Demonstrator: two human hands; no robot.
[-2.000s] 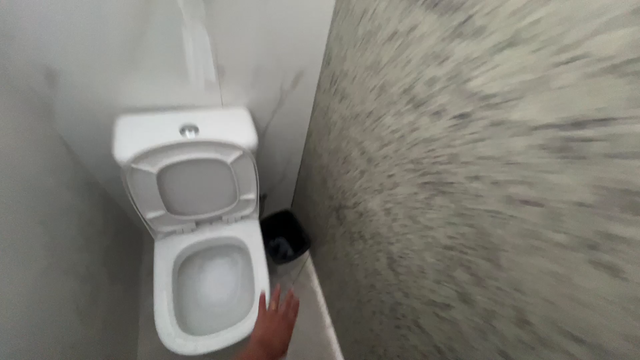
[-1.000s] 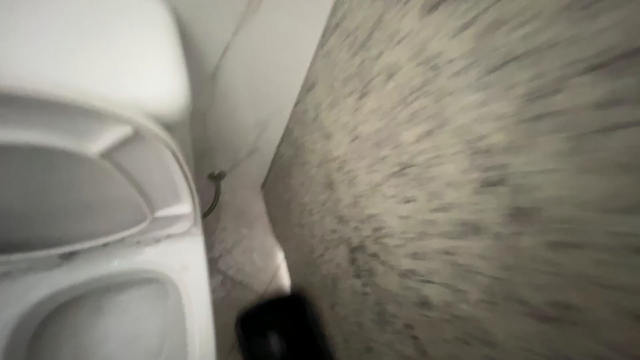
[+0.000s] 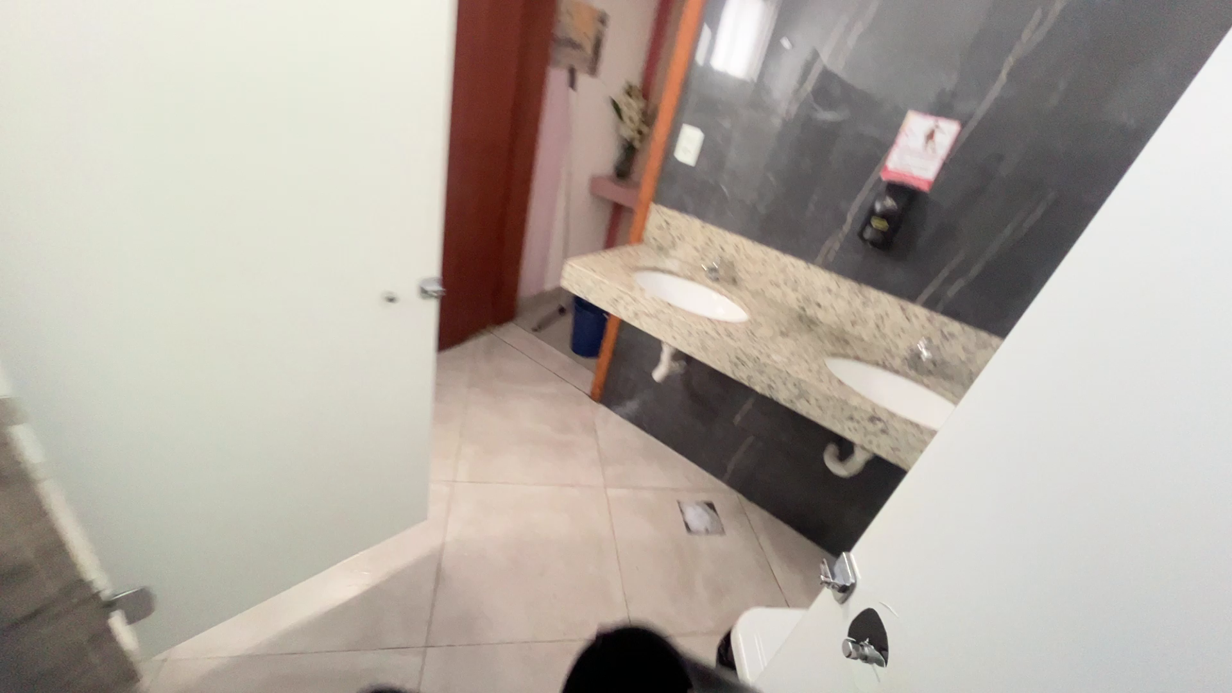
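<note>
Neither my left hand nor my right hand shows in the head view. A black rounded object (image 3: 626, 662), blurred and cut off by the bottom edge, sits low in the middle; what it is, and whether a hand holds it, cannot be told. On the left a white stall door (image 3: 241, 289) stands open, with a small metal knob (image 3: 432, 288) near its edge. A white panel (image 3: 1078, 433) fills the right side, bearing a chrome latch (image 3: 839, 576). Between them a speckled granite counter (image 3: 789, 356) holds two white oval sinks (image 3: 690, 295).
Pale floor tiles (image 3: 525, 539) with a square drain (image 3: 701, 517) lie ahead. A white lidded bin (image 3: 765, 635) stands partly behind the right panel. A blue bin (image 3: 588, 327) is under the counter's far end, near a reddish-brown door (image 3: 481, 173). A black dispenser (image 3: 886, 217) hangs on the dark wall.
The view has swung from the toilet and the speckled wall to the sinks beyond the stall. A hand near the toilet seat two seconds ago is out of view now.
</note>
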